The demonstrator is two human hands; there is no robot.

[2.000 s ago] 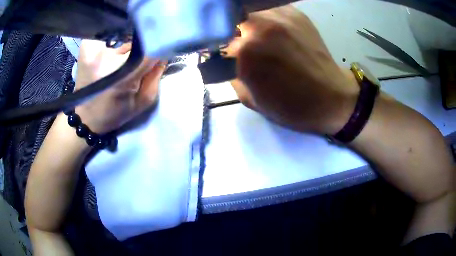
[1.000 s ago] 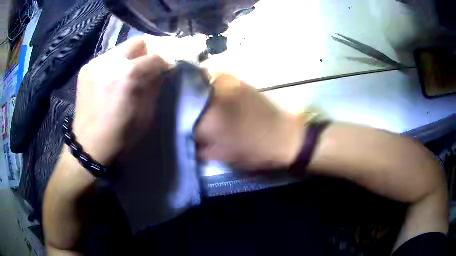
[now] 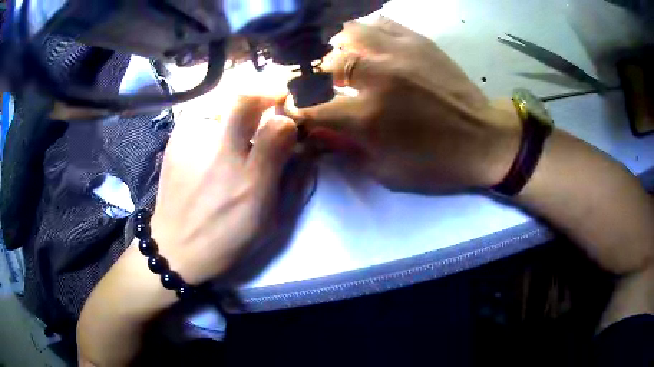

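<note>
Dark herringbone cloth (image 3: pixel 79 158) lies at the left, with pale lining (image 3: pixel 115 195) showing through an opening in it. My left hand (image 3: pixel 222 179) and my right hand (image 3: pixel 401 107) meet just below the black cylinder (image 3: pixel 311 89) near the needle. The fingertips of both hands are closed together on a dark cloth edge, which the fingers mostly hide. Dark cloth hangs under my left palm. The needle and presser foot cannot be made out clearly.
The blurred machine head (image 3: pixel 265 18) crosses the top. Dark tweezers (image 3: pixel 552 61) lie on the white table at the right, beside a brown-and-black rectangular item (image 3: pixel 640 93). The ruler-marked table edge (image 3: pixel 401 269) curves across the front.
The pale flap, then the dark folded piece, that hung towards the front edge has gone from there. Both hands have moved up and together under the black cylinder. An opening in the dark cloth now shows.
</note>
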